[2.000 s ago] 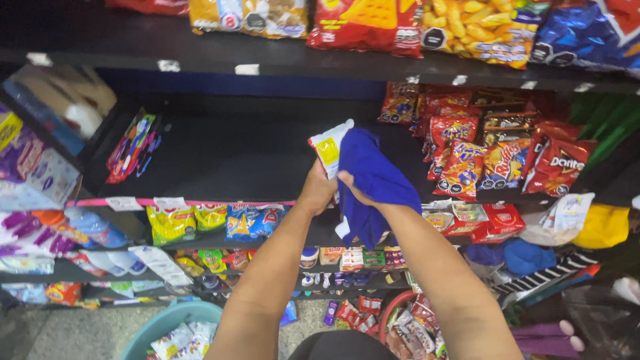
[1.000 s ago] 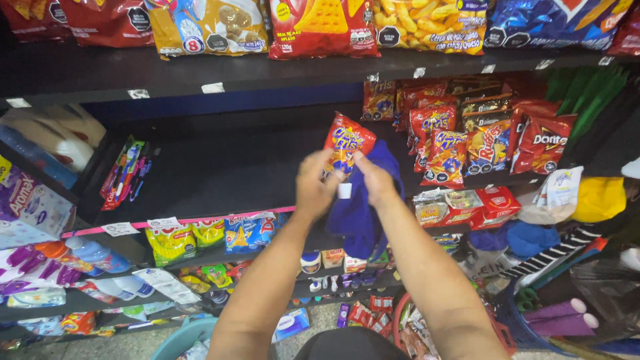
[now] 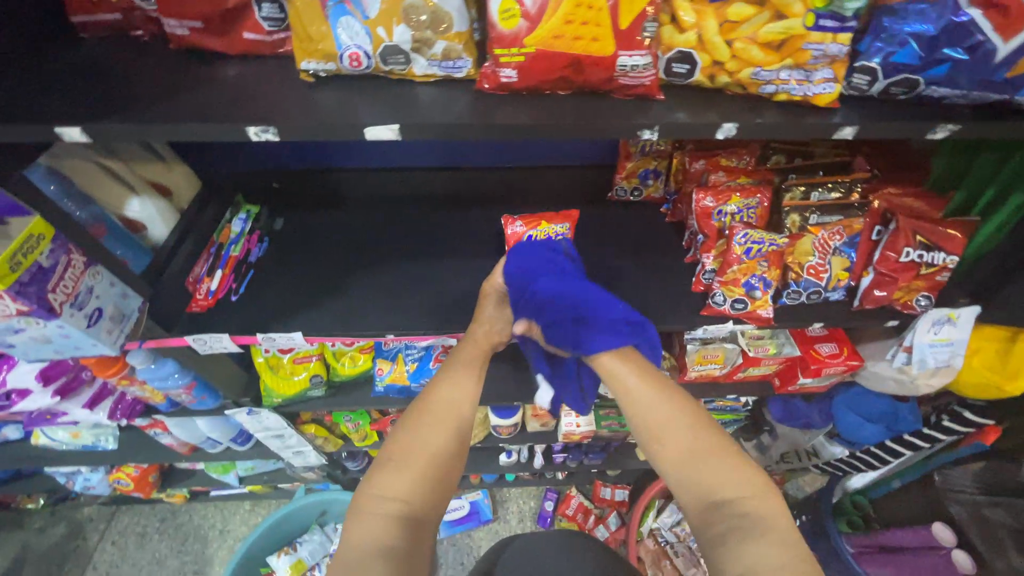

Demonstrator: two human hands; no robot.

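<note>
My left hand (image 3: 490,310) grips the lower part of a red snack bag (image 3: 540,225) in front of the dark middle shelf. A blue cloth (image 3: 580,300) covers most of the bag and drapes down over my right wrist. Beneath the cloth's fold, my right hand (image 3: 544,336) is largely hidden; its visible fingers close on the fabric beside my left hand. Further right on the same shelf stand several small snack bags (image 3: 744,268), red ones and a Ruffles bag among them. Packaged toothbrushes (image 3: 226,256) lean at the shelf's left end.
Large snack bags (image 3: 568,44) line the shelf above. Smaller bags (image 3: 288,372) and red boxes (image 3: 816,356) sit one level lower. On the floor are a teal tub (image 3: 300,512) and a red-rimmed basket (image 3: 640,512), both with packets. A detergent box (image 3: 68,280) stands at left.
The white and yellow packet in my hand two seconds ago is gone from it, and a red snack bag is there. Since one second ago the blue cloth has come up over the bag's front.
</note>
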